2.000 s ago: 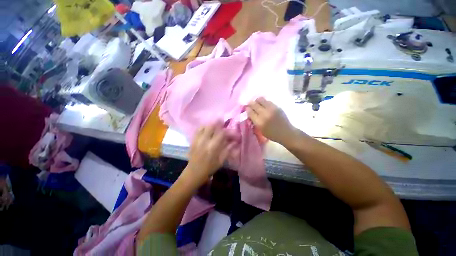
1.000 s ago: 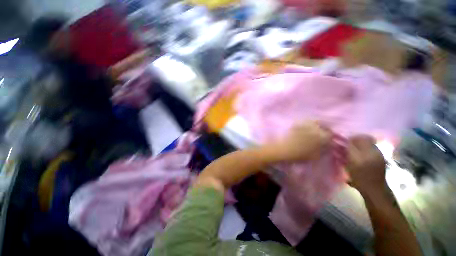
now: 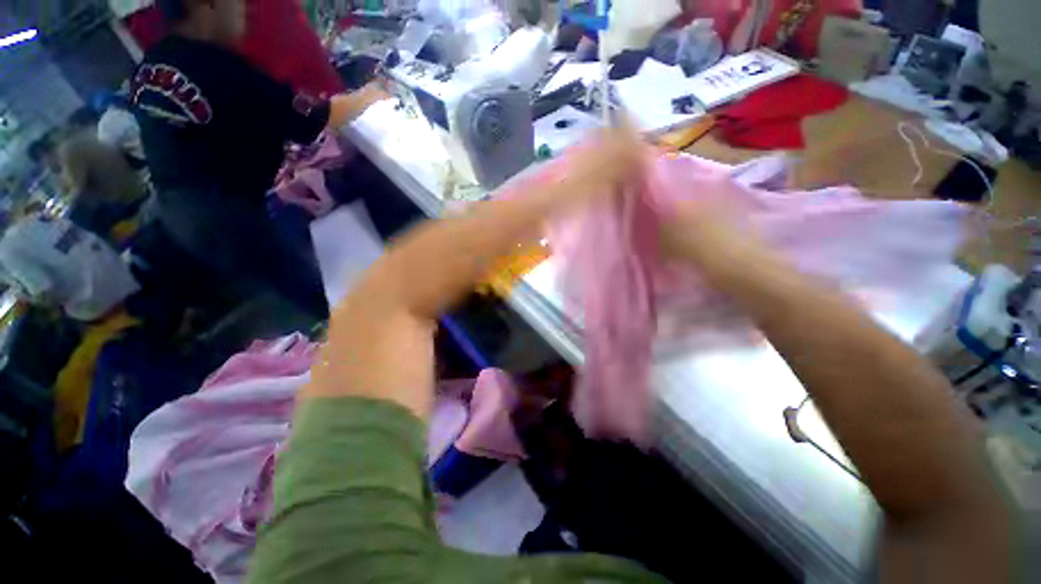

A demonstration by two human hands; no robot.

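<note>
A pink garment piece (image 3: 616, 308) hangs from my hands over the front edge of the white table, with more pink cloth (image 3: 799, 234) spread behind it to the right. My left hand (image 3: 611, 165) is raised and closed on the gathered cloth; it is blurred. My right hand (image 3: 685, 234) is close beside it at the cloth, also blurred; its fingers are hidden in the pink, so its grip is unclear. The sewing machine (image 3: 987, 314) shows only partly at the right edge.
A heap of pink and white pieces (image 3: 217, 439) lies low at left, near a blue bin (image 3: 462, 468). Another sewing machine (image 3: 493, 120) and a person in a black shirt (image 3: 217, 114) are at the upper left. Red cloth (image 3: 782, 108) lies on the brown surface behind.
My view has swung left. My hands have lifted from the table near the needle, raising the pink cloth, which now hangs down from them.
</note>
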